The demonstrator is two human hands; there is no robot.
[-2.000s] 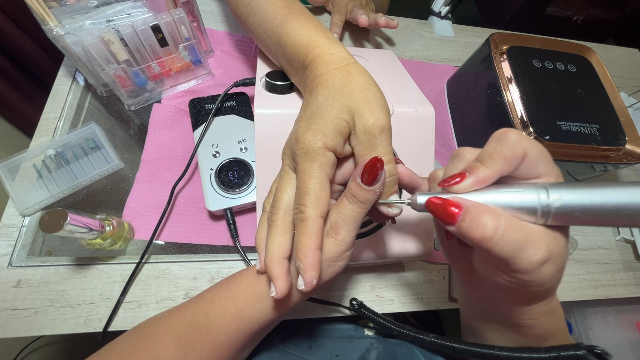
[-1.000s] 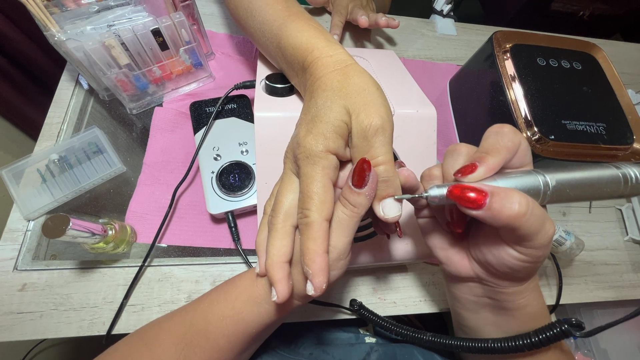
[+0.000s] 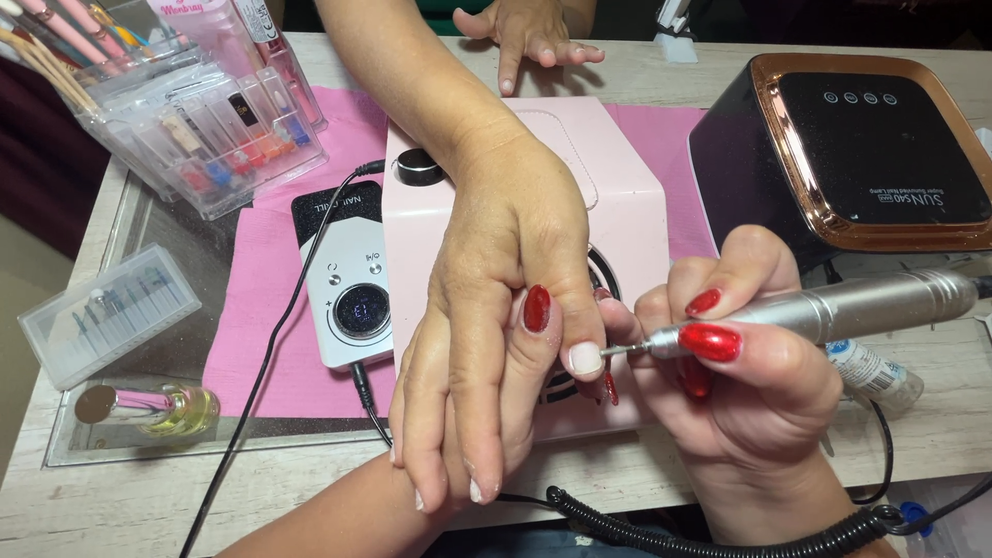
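My right hand (image 3: pixel 759 364), with red nails, grips the silver handpiece of an electric nail drill (image 3: pixel 837 306). The drill's thin metal bit lies at the edge of the nail on one finger of another person's hand (image 3: pixel 511 232), palm down. My left hand (image 3: pixel 531 341) holds that hand from beneath, its red-nailed thumb between the person's fingers; most of my left hand is hidden. Under the hands stands a pink nail dust collector (image 3: pixel 527 422) with a round black grille. The white drill control unit (image 3: pixel 345 287), its display lit, lies to the left.
A black and copper nail lamp (image 3: pixel 876 147) stands at the right, a small clear bottle (image 3: pixel 876 372) below it. At the left are a clear organizer (image 3: pixel 232 167), a case of drill bits (image 3: pixel 108 314) and a bottle of yellowish liquid (image 3: pixel 182 411). A coiled black cord (image 3: pixel 697 542) crosses the front edge.
Since two seconds ago, the held finger has turned so its nail faces up more, and my right hand has shifted slightly with the drill. The small clear bottle has come into view.
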